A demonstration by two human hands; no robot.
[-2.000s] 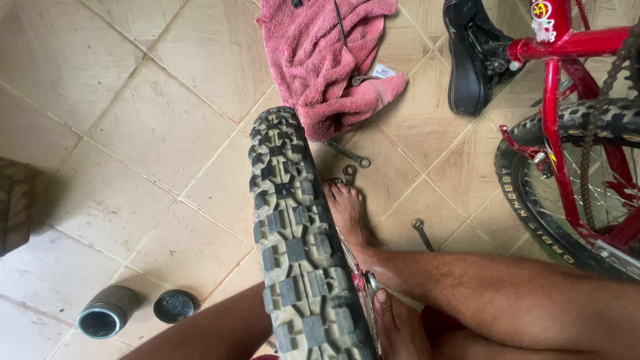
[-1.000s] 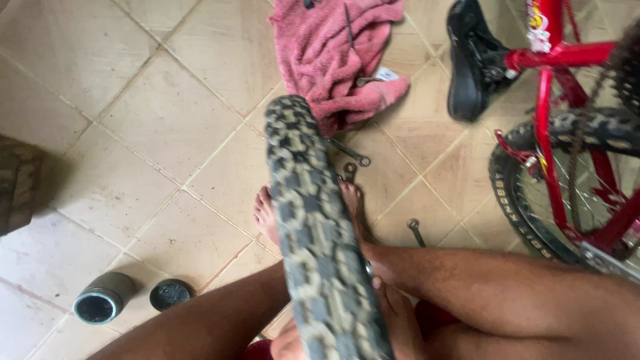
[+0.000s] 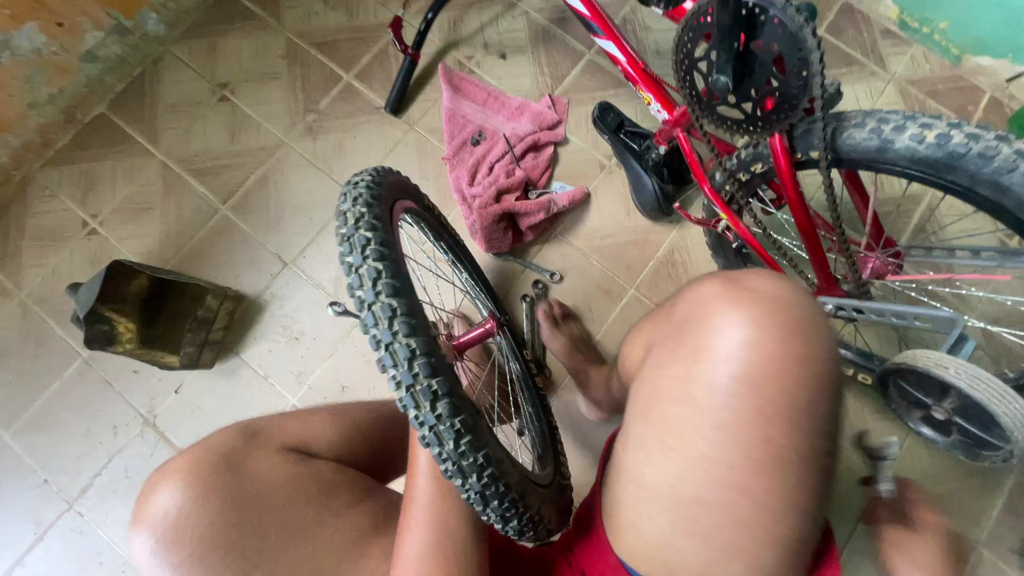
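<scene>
A bicycle wheel with a knobby tire [image 3: 392, 344] stands tilted between my legs, its spokes and red hub [image 3: 476, 334] showing. My left forearm [image 3: 444, 520] reaches up behind the tire; the hand is hidden there, and skin seen through the spokes could be hand or foot. At the lower right, beyond my raised knee, my right hand [image 3: 916, 524] is blurred and closed around a metal wrench [image 3: 884, 464], its jaw end pointing up. Another wrench's ring end [image 3: 342, 310] shows left of the tire. More wrenches [image 3: 528, 324] lie by my foot, one [image 3: 532, 266] beside the pink towel.
The pink towel [image 3: 500, 184] lies ahead with small dark parts on it. To the right are a red bicycle frame [image 3: 800, 216], its black saddle [image 3: 644, 168], rear tire [image 3: 904, 144] and training wheel [image 3: 952, 404]. A dark cut-open container [image 3: 160, 316] sits left. A handlebar end [image 3: 404, 76] is beyond.
The wheel, seen nearly tread-on before, now shows its spokes and hub. My right hand has come into sight at the lower right with a wrench. The view has shifted and takes in more floor.
</scene>
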